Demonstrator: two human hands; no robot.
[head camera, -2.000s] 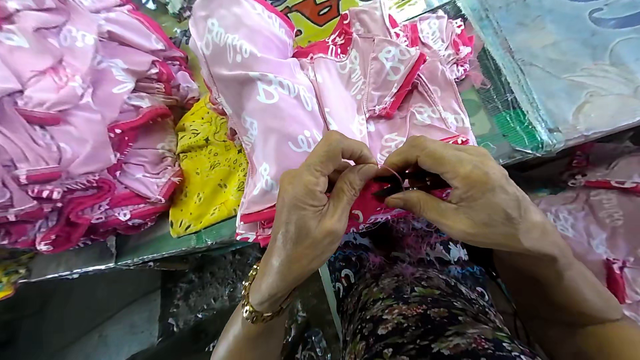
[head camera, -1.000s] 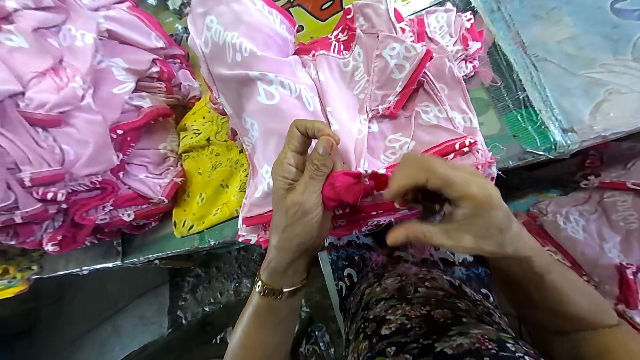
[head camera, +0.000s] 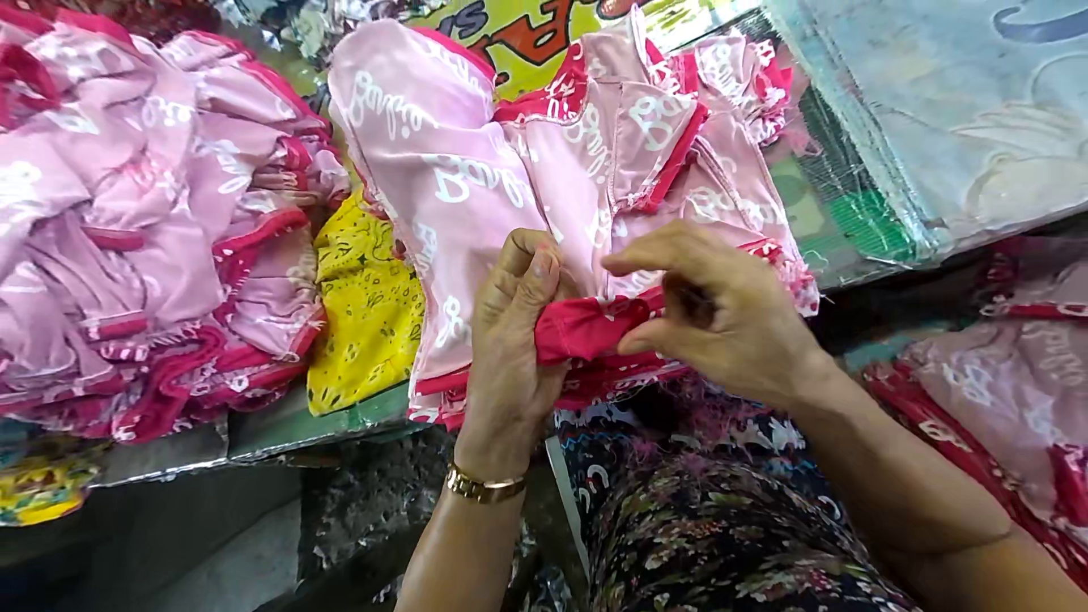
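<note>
A pink garment with white lettering and dark pink trim (head camera: 476, 178) lies on the table, its lower edge toward me. My left hand (head camera: 518, 331) is closed on a dark pink fabric piece (head camera: 586, 327) at that edge, thumb and index finger pinched upward; whether a thread is between them is too small to tell. Just to the right, my right hand (head camera: 722, 314) is held with its thumb and index finger apart, close to the fabric piece. Nothing shows between those fingertips. Its other fingers are curled, and their inner side is partly hidden.
At the left is a large pile of similar pink garments (head camera: 153, 187). Yellow patterned cloth (head camera: 365, 314) lies between pile and garment. The table edge (head camera: 280, 438) runs below them. A clear plastic-like cover (head camera: 969, 127) is at the upper right, and more pink garments (head camera: 986, 382) are lower right.
Two seconds ago my hands were close together over the dark pink fabric; now they are apart, with the fabric showing between them. My right thumb and index finger have spread.
</note>
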